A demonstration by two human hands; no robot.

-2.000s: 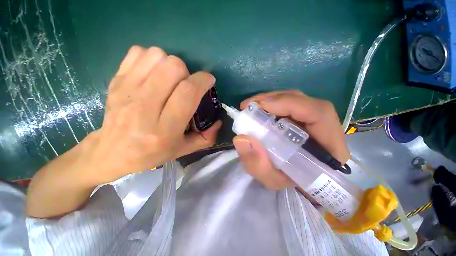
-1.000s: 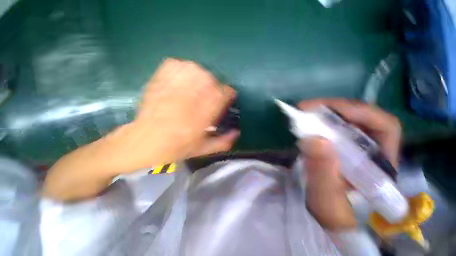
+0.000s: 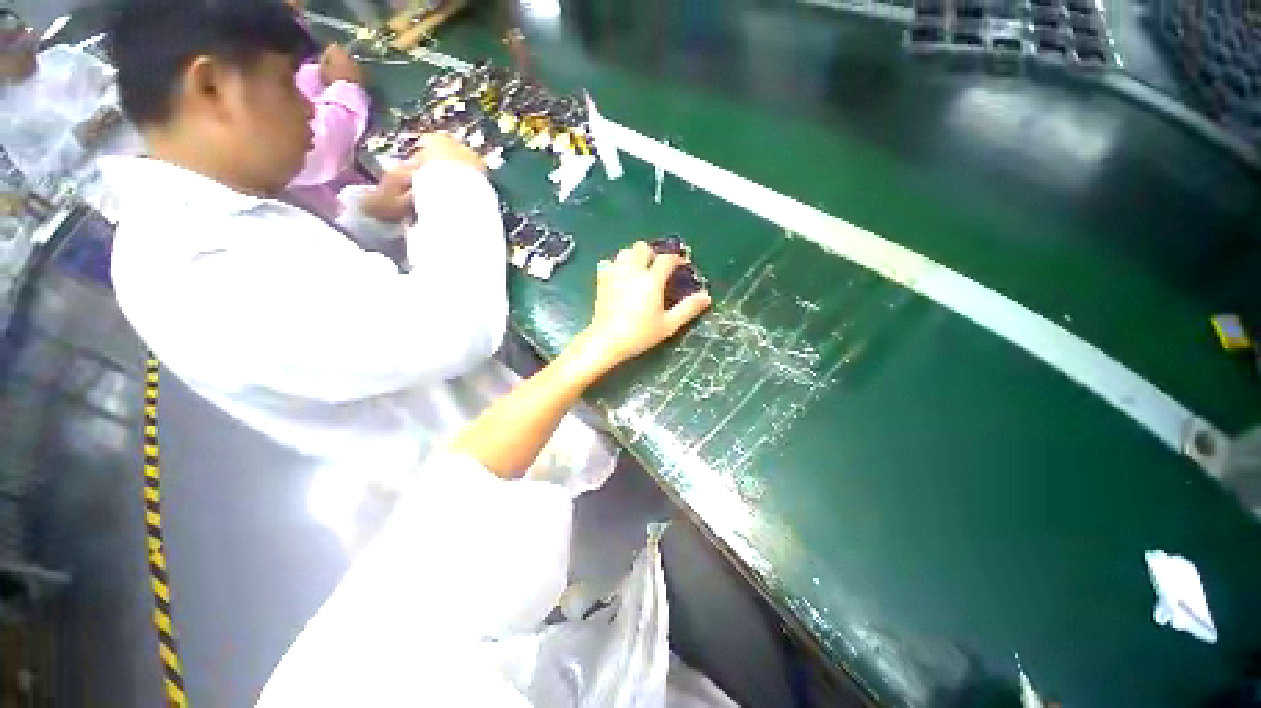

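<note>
My left hand (image 3: pixel 639 302) is stretched out over the green bench (image 3: pixel 968 457), its fingers around a dark watch housing (image 3: pixel 683 282) at the bench surface. Another dark part shows just behind the fingertips; the hand hides where one ends and the other starts. A row of dark watch units with white tabs (image 3: pixel 539 246) lies to the left of the hand. A thin pale tip, which looks like the syringe needle (image 3: pixel 1026 681), shows at the bottom edge. My right hand is out of the picture.
A person in a white coat (image 3: pixel 297 304) works close on the left, with a pile of dark units and yellow-white tabs (image 3: pixel 512 118) beyond. A pale rail (image 3: pixel 968 297) crosses the bench. A crumpled white tissue (image 3: pixel 1180 598) lies at right. Pocketed trays (image 3: pixel 1016 31) stand at the top.
The view has swung left along the bench. My left hand has moved away from my body with the housing. My right hand and most of the syringe have left the picture.
</note>
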